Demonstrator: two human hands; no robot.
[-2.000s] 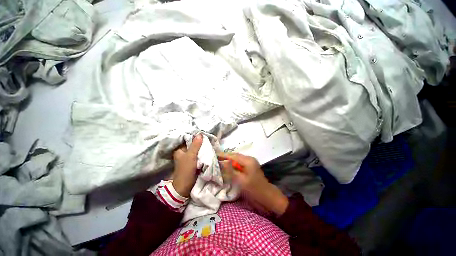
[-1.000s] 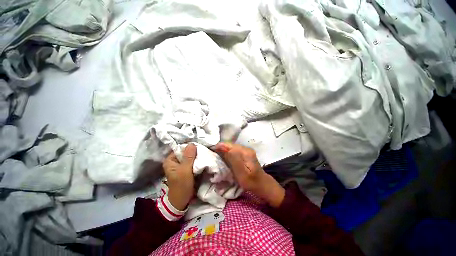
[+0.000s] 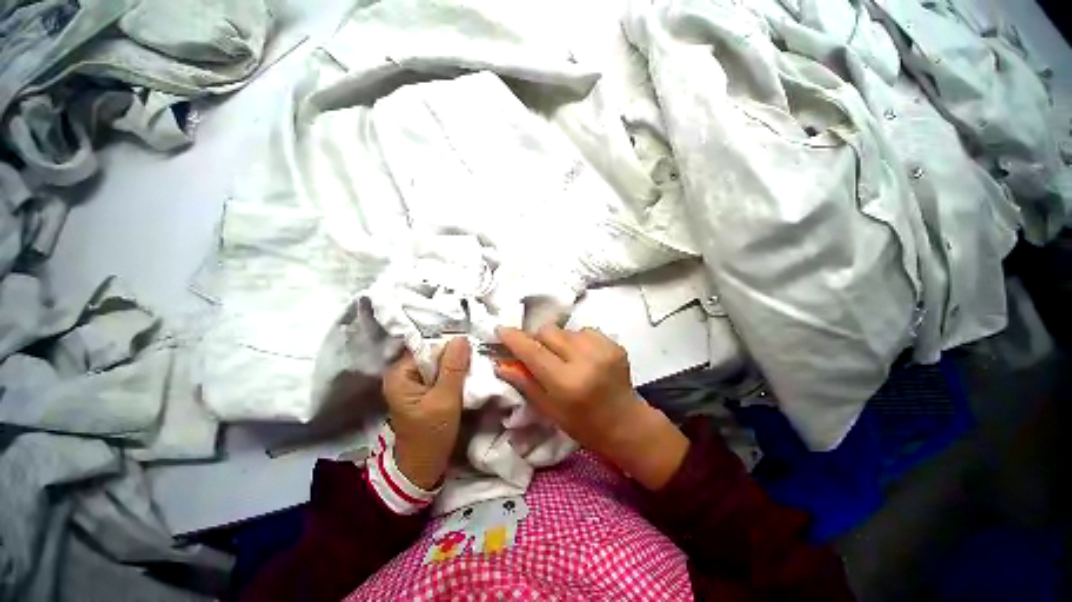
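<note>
A white shirt (image 3: 470, 153) lies crumpled on the table in front of my lap, its near part bunched over the table edge. My left hand (image 3: 426, 400) pinches a fold of it between thumb and fingers. My right hand (image 3: 576, 382) is close beside on the right, shut on orange-red thread snips (image 3: 510, 369). Their short metal tip points left at the pinched cloth, close to my left thumb. Most of the snips is hidden in the hand. Any loose thread is too small to tell.
Shirts are heaped at the right (image 3: 788, 235), hanging over the table edge. More garments lie at the left (image 3: 82, 376) and upper left (image 3: 176, 47). Blue crates (image 3: 823, 470) stand below the table (image 3: 129, 253) at the right. A pink checked apron (image 3: 564, 547) covers my lap.
The snips' orange part and metal tip show again as my right hand has turned over at the cloth. Earlier, both hands and the shirt's bunched part shifted slightly. My left hand keeps its pinch.
</note>
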